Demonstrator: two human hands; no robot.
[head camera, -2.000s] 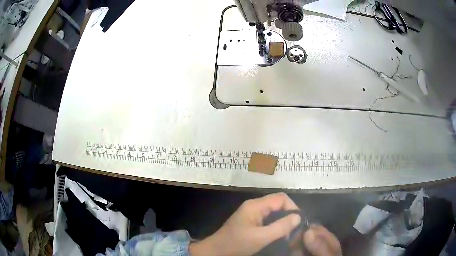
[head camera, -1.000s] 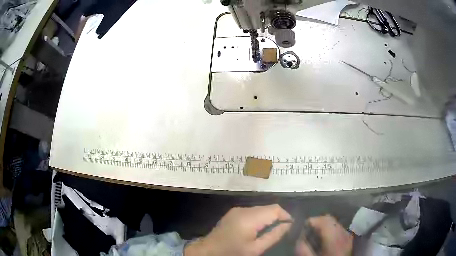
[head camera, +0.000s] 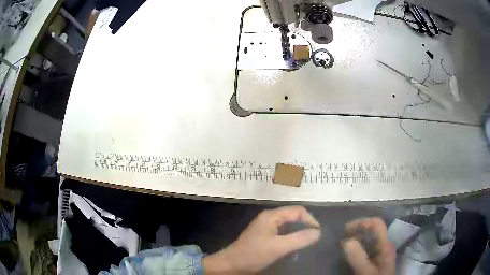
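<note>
My left hand (head camera: 268, 236) is below the table's front edge, thumb and fingertips pinched on a small dark piece (head camera: 293, 228) that is hard to see against the dark lap. My right hand (head camera: 370, 247) is a little to the right of it, blurred, fingers curled around something small and dark that I cannot make out. The two hands are apart. The white table (head camera: 161, 107) has a printed ruler along its front edge, with a brown card patch (head camera: 288, 175) on it.
The sewing machine's needle area (head camera: 286, 45) is at the top centre. A pale awl-like tool (head camera: 430, 94) and loose threads lie at the right, dark scissors (head camera: 420, 19) at the top right. Black and white fabric (head camera: 99, 236) lies below the table at left; more pieces (head camera: 424, 241) at right.
My right hand has moved right, away from my left hand, compared with two seconds ago. My left hand stays pinched in about the same place. The camera view has shifted slightly.
</note>
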